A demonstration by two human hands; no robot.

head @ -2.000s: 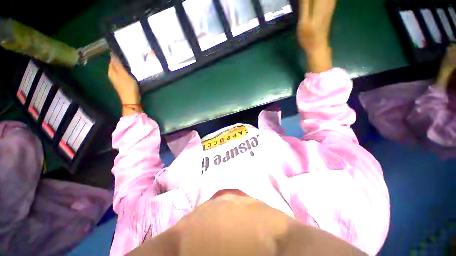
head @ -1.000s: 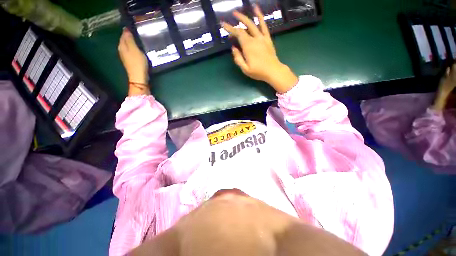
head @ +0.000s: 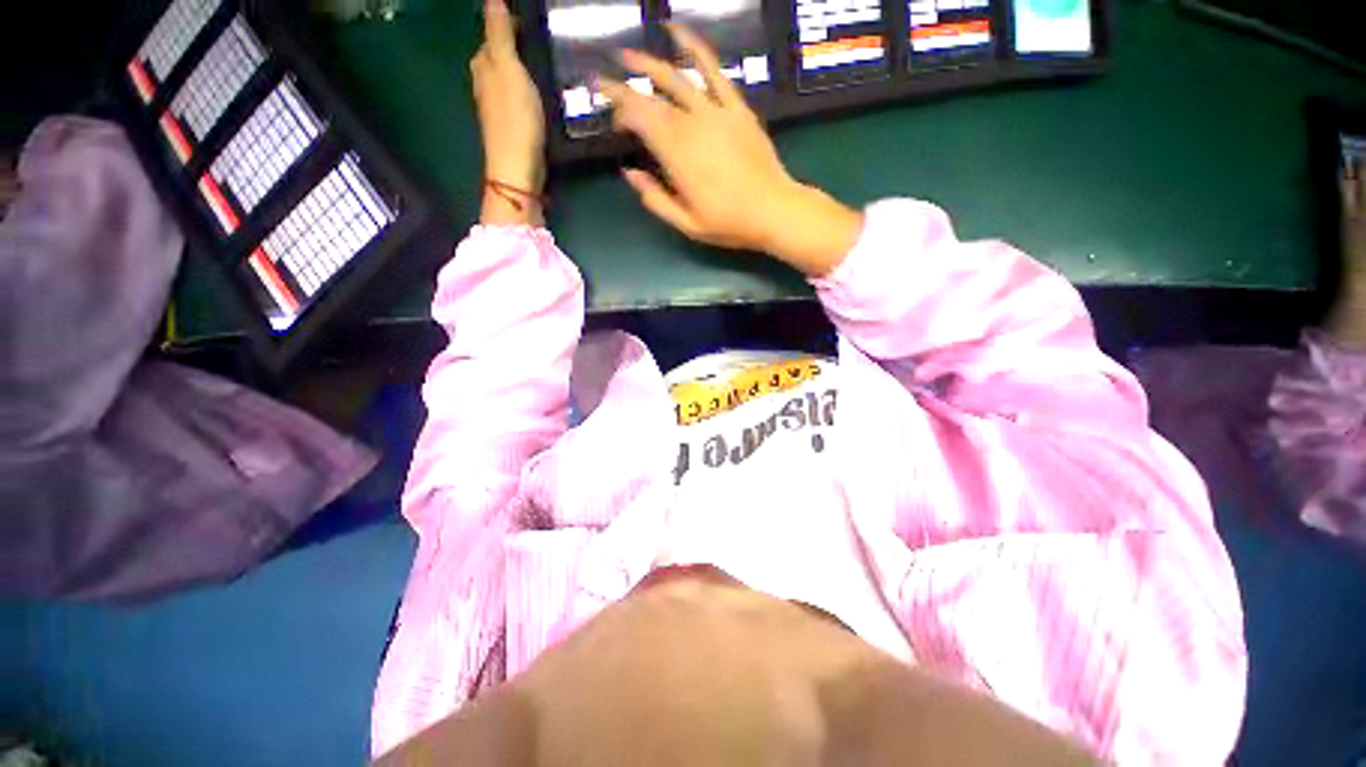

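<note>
A long black phone tray [head: 839, 99] lies on the green bench at the top of the view, cut off by the top edge. It holds several smartphones side by side. The two leftmost phones [head: 596, 21] show dark screens with small white blocks. Two phones to the right [head: 950, 33] show text lists with orange strips, and the rightmost phone [head: 1053, 27] has a pale screen with a teal shape. My left hand [head: 507, 113] is at the tray's left end, its fingertips cut off. My right hand [head: 704, 150] is over the two leftmost phones, fingers spread, holding nothing.
Another black tray [head: 348, 128] stands tilted at the left with several phones showing white grids and red strips. A person's purple-pink sleeve [head: 90, 345] is below it. At the right edge are another person's hand and pink sleeve [head: 1326, 427]. The green bench edge [head: 1184, 285] runs below my tray.
My right hand moved from the tray's right end to its left phones. White screens turned dark, then the right-hand ones changed to lists and a teal shape. The view has shifted, showing the left tray closer.
</note>
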